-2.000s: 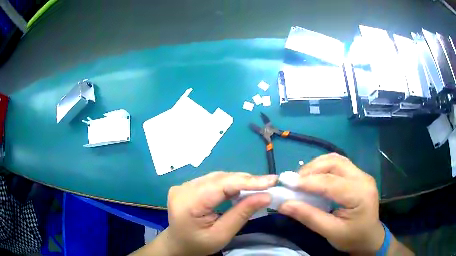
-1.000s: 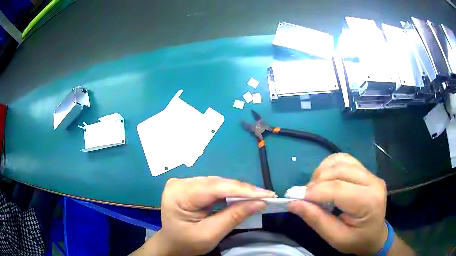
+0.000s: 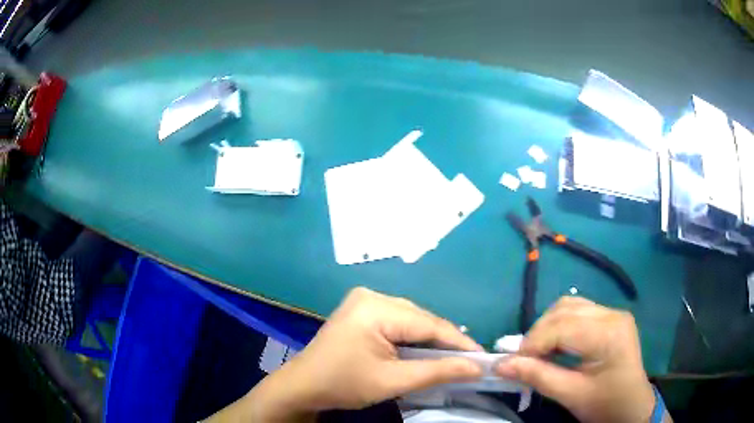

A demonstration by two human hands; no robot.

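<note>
A thin white sheet part (image 3: 446,354) is held level between both hands at the bench's front edge, seen nearly edge-on. My left hand (image 3: 388,351) pinches its left part between thumb and fingers. My right hand (image 3: 579,359) pinches its right part. A white cap or pad (image 3: 508,342) shows at my right fingertips; I cannot tell which. The fingers hide much of the part. A large flat white sheet (image 3: 395,202) lies mid-bench. Side cutters (image 3: 536,234) with black handles and orange bands lie with handles spread right of it.
A folded white part (image 3: 259,169) and a metal housing (image 3: 201,107) lie at left. Small white pads (image 3: 525,175) lie above the cutters. Shiny metal housings (image 3: 616,168) stand at right. A blue bin (image 3: 157,347) is below the bench edge. A red object (image 3: 43,114) is far left.
The view has swung left, so bench items sit further right in the picture. Both hands still hold the white part at the front edge, now tilted slightly differently.
</note>
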